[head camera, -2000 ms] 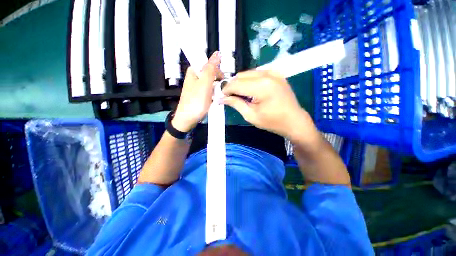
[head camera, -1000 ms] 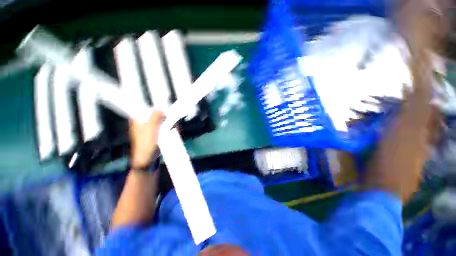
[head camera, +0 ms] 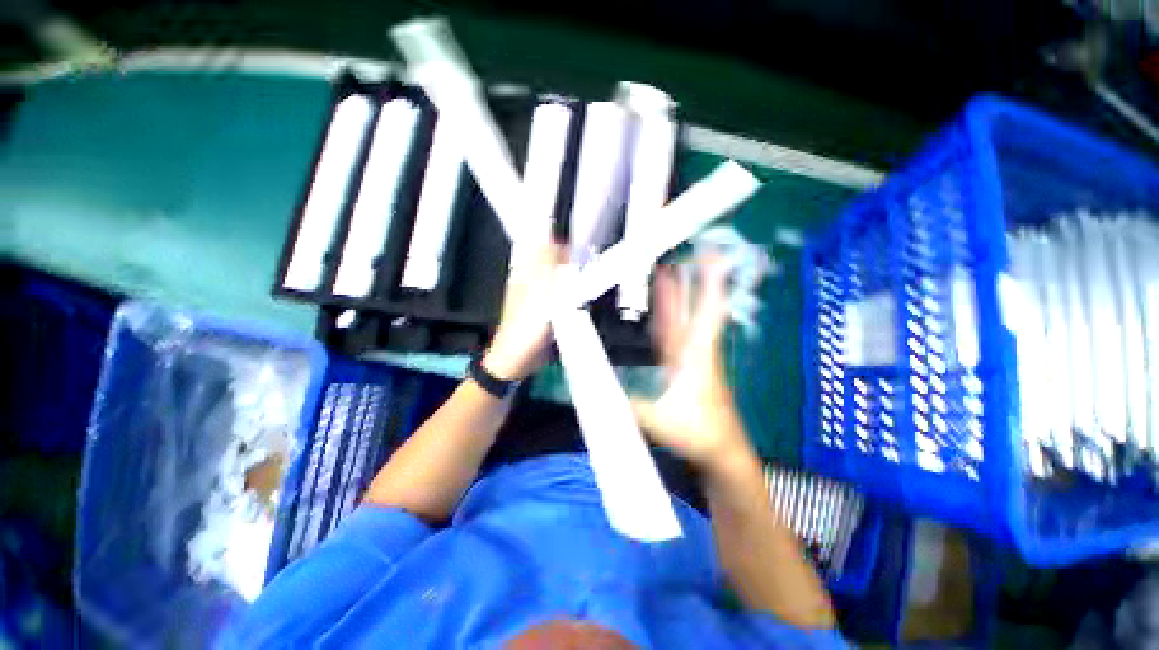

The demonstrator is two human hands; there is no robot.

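Observation:
A white three-legged stand (head camera: 613,419) is spread in a Y in front of me. One leg points up left over the tray, one up right, one down towards my shirt. My left hand (head camera: 528,311) holds it at the hub, which the fingers partly hide. My right hand (head camera: 693,381) is blurred, fingers apart, just right of the stand, with its fingertips by the pile of small translucent clips (head camera: 740,269). I see nothing held in it. A black slotted tray (head camera: 489,273) behind the stand carries several white sticks (head camera: 328,191).
A blue crate (head camera: 998,318) packed with white to silvery sticks (head camera: 1093,343) stands at the right. A blue crate (head camera: 95,432) with a clear liner and small white parts (head camera: 242,495) is low at the left. Another crate with sticks (head camera: 813,514) is below the bench edge. The bench (head camera: 140,165) is green.
My right hand worked at the hub, reached far right over the sticks crate, and is now back beside the stand. My left hand kept hold of the stand. The view has shifted.

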